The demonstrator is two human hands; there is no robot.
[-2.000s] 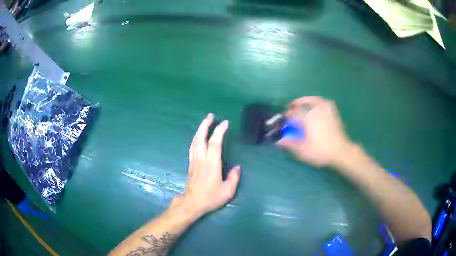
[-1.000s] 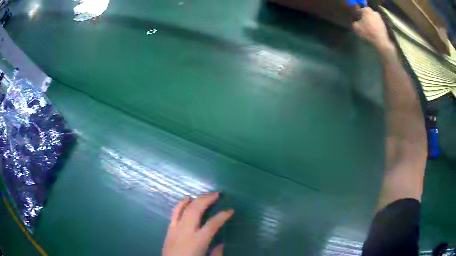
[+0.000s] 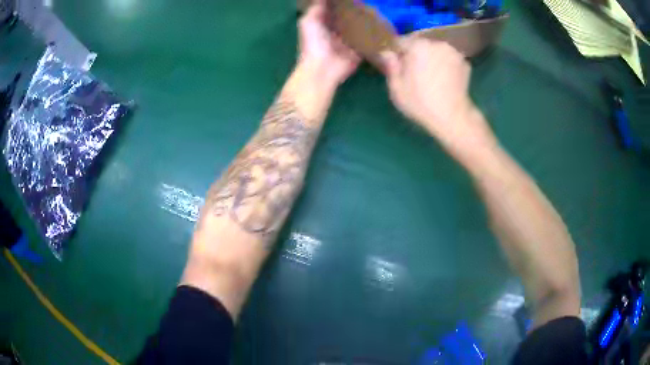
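A brown open cardboard box (image 3: 467,37) filled with blue battery packs (image 3: 413,13) is at the top of the view, cut off by the edge. My left hand (image 3: 324,46) is at the box's left side, its fingers against the cardboard and partly cut off at the top. My right hand (image 3: 431,78) grips the near rim of the box, its fingers curled over the edge. Both hands are slightly blurred.
A shiny plastic bag of dark parts (image 3: 60,146) lies at left. Blue packs (image 3: 460,347) lie at the bottom right. Black housings with blue packs (image 3: 623,314) are at the right edge. A small black and blue part (image 3: 622,121) lies upper right, below cream sheets (image 3: 595,32).
My right hand has come left from the top right and now holds the box rim. My left hand has moved up from the bottom to the box. The box's blue contents now show at the top.
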